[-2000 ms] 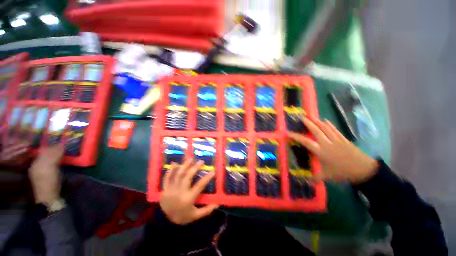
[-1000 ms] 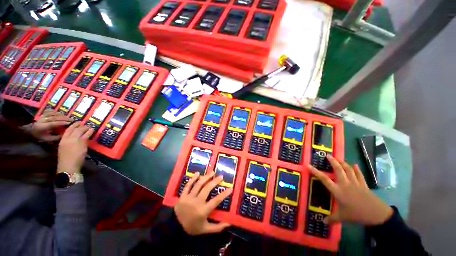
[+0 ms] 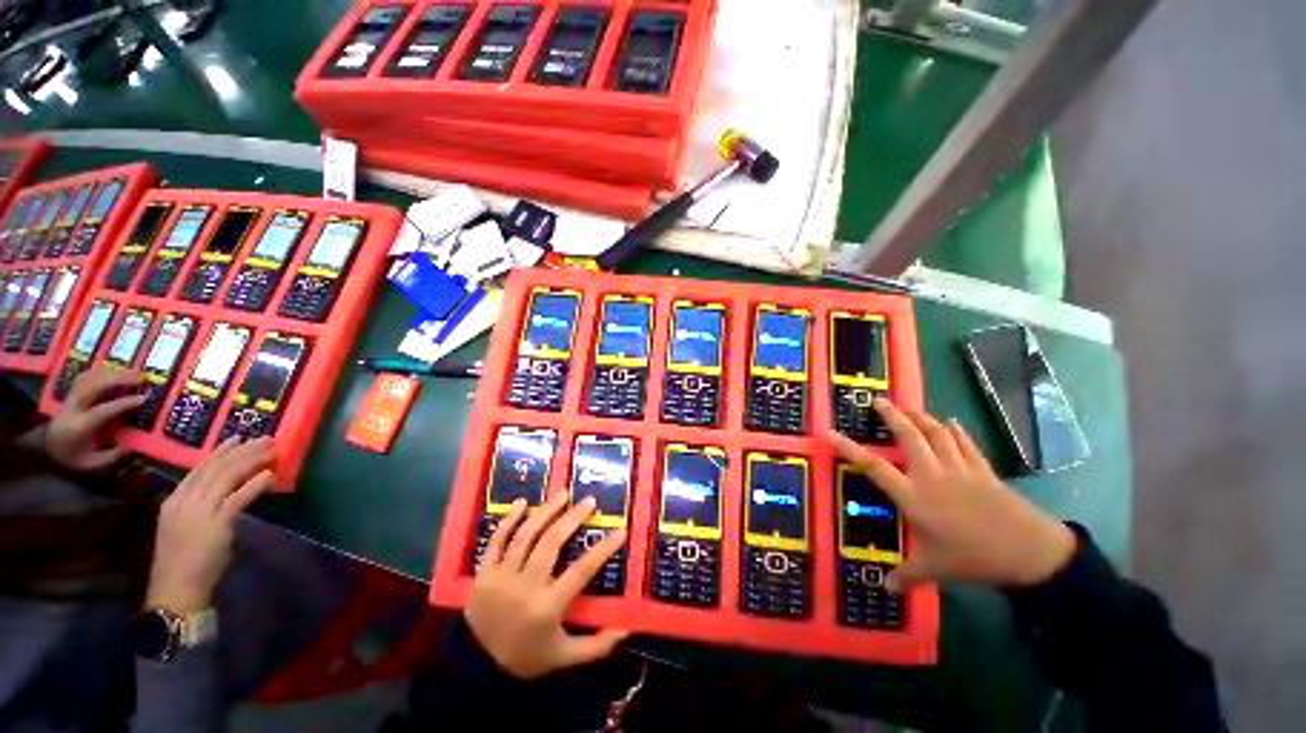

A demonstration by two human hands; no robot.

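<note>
A red foam tray (image 3: 698, 630) lies in front of me with keypad phones in two rows. Most screens show a logo; the top-right phone (image 3: 859, 351) is dark. My left hand (image 3: 542, 594) lies spread over the two lower-left phones, fingertips at their screens and keys, hiding part of them. My right hand (image 3: 963, 501) reaches in from the right. One fingertip is at the top-right phone's keys, and other fingers are at the lower-right phone (image 3: 869, 518), whose screen shows a logo. Neither hand grips anything; whether keys are pressed is unclear.
Stacked red trays (image 3: 494, 108) stand behind, beside a mallet (image 3: 688, 201). A loose heap (image 3: 458, 258), a pen (image 3: 416, 368) and an orange-red piece (image 3: 381, 411) lie left. A smartphone (image 3: 1026, 398) lies right. Another person's hands (image 3: 201, 523) are at a red tray (image 3: 375, 236).
The lower-right phone's screen was dark and now shows a logo. The view has turned, so the tray appears more level and further left. My hands keep nearly the same places on the tray.
</note>
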